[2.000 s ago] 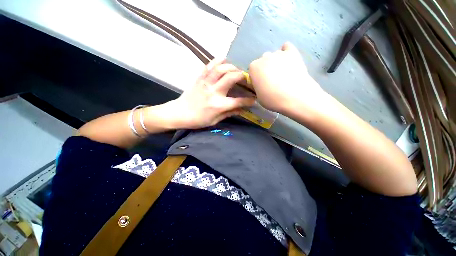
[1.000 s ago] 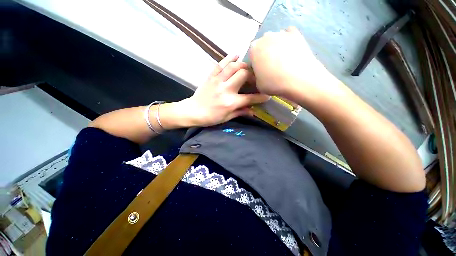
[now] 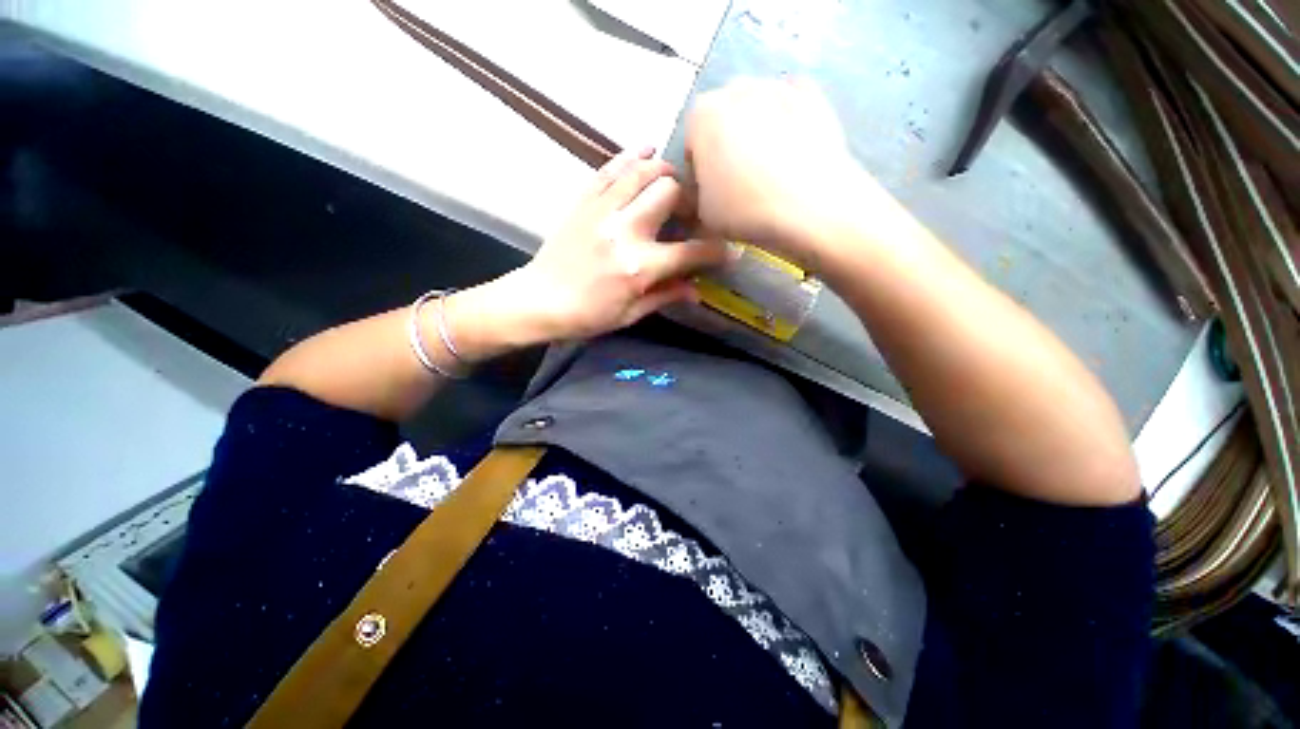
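A long brown strap (image 3: 499, 81) runs over the white table to my left hand (image 3: 610, 257). My left hand has bent fingers around the strap's end, beside the yellow jig (image 3: 753, 309) at the board's near edge. My right hand (image 3: 763, 164) is a closed fist, back up, touching or just above the left fingertips. It hides the strap's end and part of the jig. What lies inside the fist cannot be seen.
The grey board (image 3: 941, 257) lies under the jig. A hammer (image 3: 1105, 157) rests on it at the right. A heap of striped straps (image 3: 1212, 185) lies beyond. A thin dark blade (image 3: 623, 26) lies on the white table (image 3: 328, 128).
The jig first slid out to the right from under my hands, and more of it shows now. My hands stay together at the strap's end. The whole view shifted slightly.
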